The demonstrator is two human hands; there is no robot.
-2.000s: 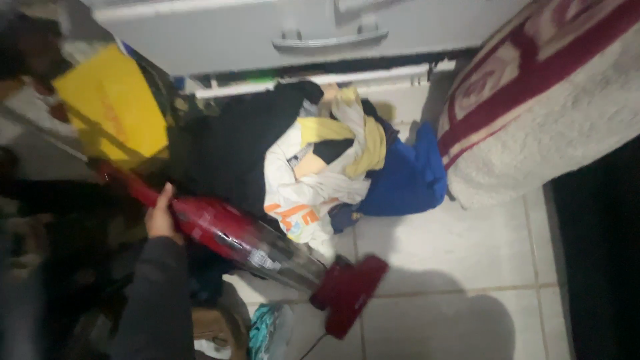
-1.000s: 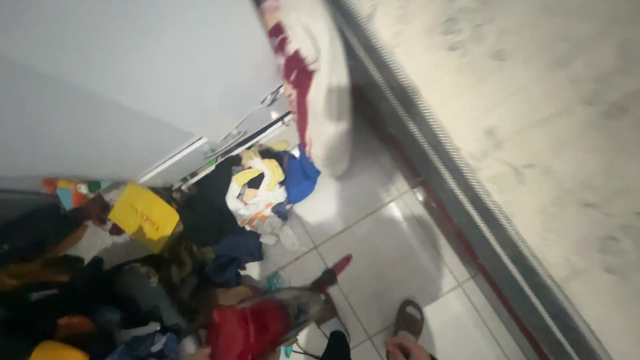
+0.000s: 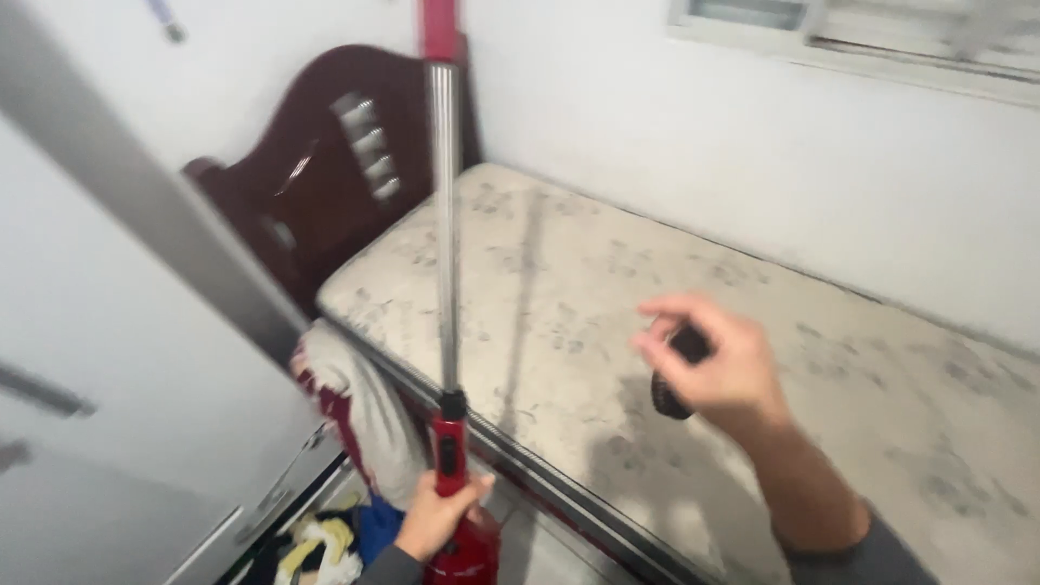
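Note:
My left hand (image 3: 445, 510) is closed round the red stick vacuum cleaner (image 3: 467, 552), just below its black collar. From that collar a metal tube (image 3: 447, 227) runs up to a red part at the top edge; the vacuum's floor head is out of view. On the right, in front of the mattress (image 3: 561, 317), my right hand (image 3: 719, 366) has thumb and fingers curled round a dark object (image 3: 673, 394). It looks like a bundled black cord, but blur hides its details.
A dark wooden headboard (image 3: 325, 179) stands at the mattress's far end. White furniture with metal handles (image 3: 162, 325) fills the left. A white and dark red textile (image 3: 370, 422) hangs between it and the bed. Clothes (image 3: 317, 544) lie on the floor below. A window (image 3: 894, 41) is at upper right.
The view has swung from the floor up to the bed. My right hand has come into view with the dark object. The vacuum's metal tube now shows, pointing up the frame.

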